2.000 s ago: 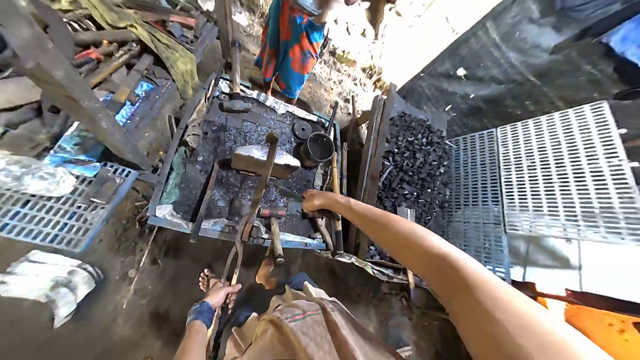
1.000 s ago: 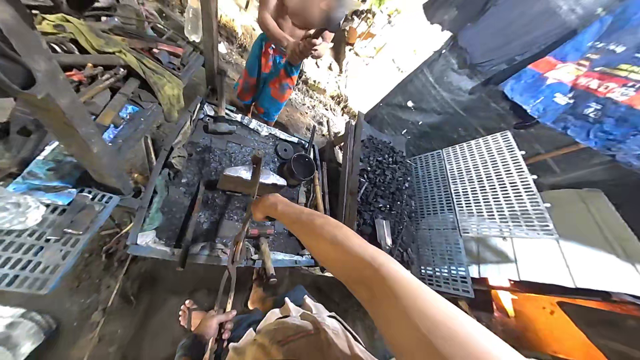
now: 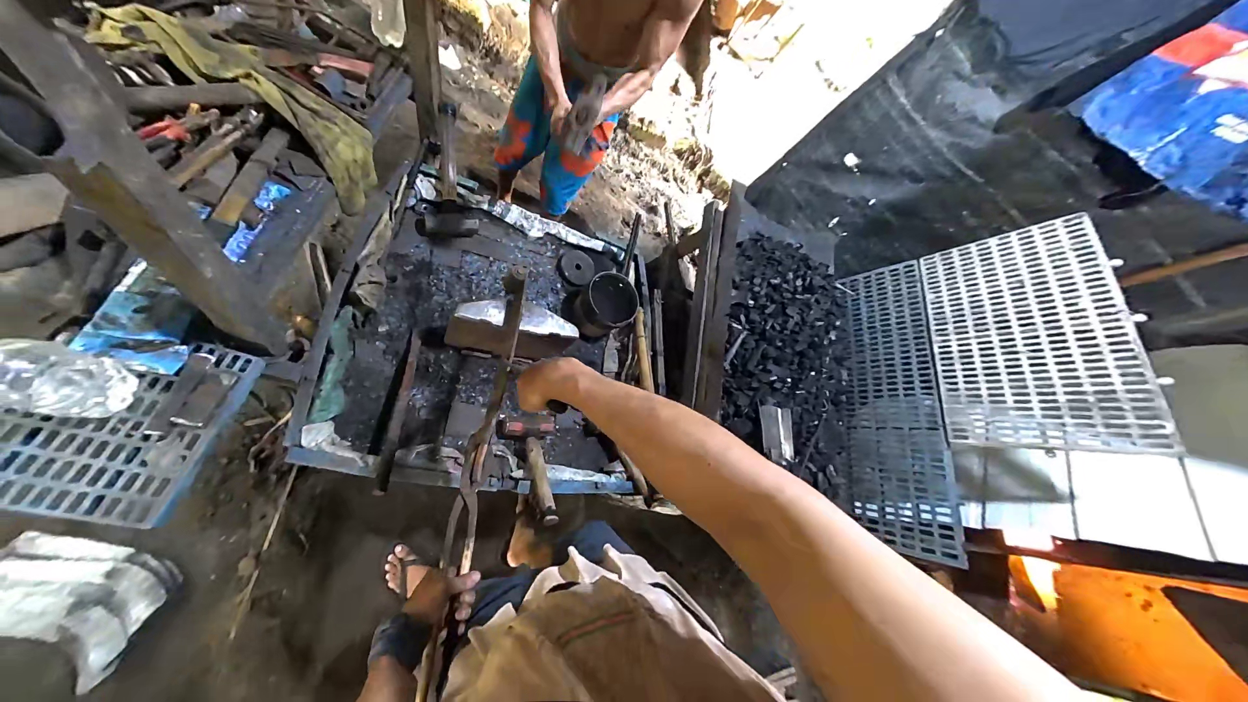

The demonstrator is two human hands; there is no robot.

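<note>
My left hand, at the lower left with a dark wristband, grips the long handles of metal tongs. The tongs reach up across the work table, and a dark metal bar at their far end passes over a steel anvil block. My right hand is lowered over the table beside the bar, just below the block; its fingers are mostly hidden, and a small dark piece shows under it. Near it lies a hammer with a reddish head and a wooden handle pointing toward me.
A dark pot and a round disc stand right of the block. Another hammer lies at the table's far left. Charcoal fills a bin at the right, beside white slatted panels. A person stands beyond the table.
My right hand has moved left from the table's right part to beside the bar. The other person has come further into view, hands together on an object. The view has shifted.
</note>
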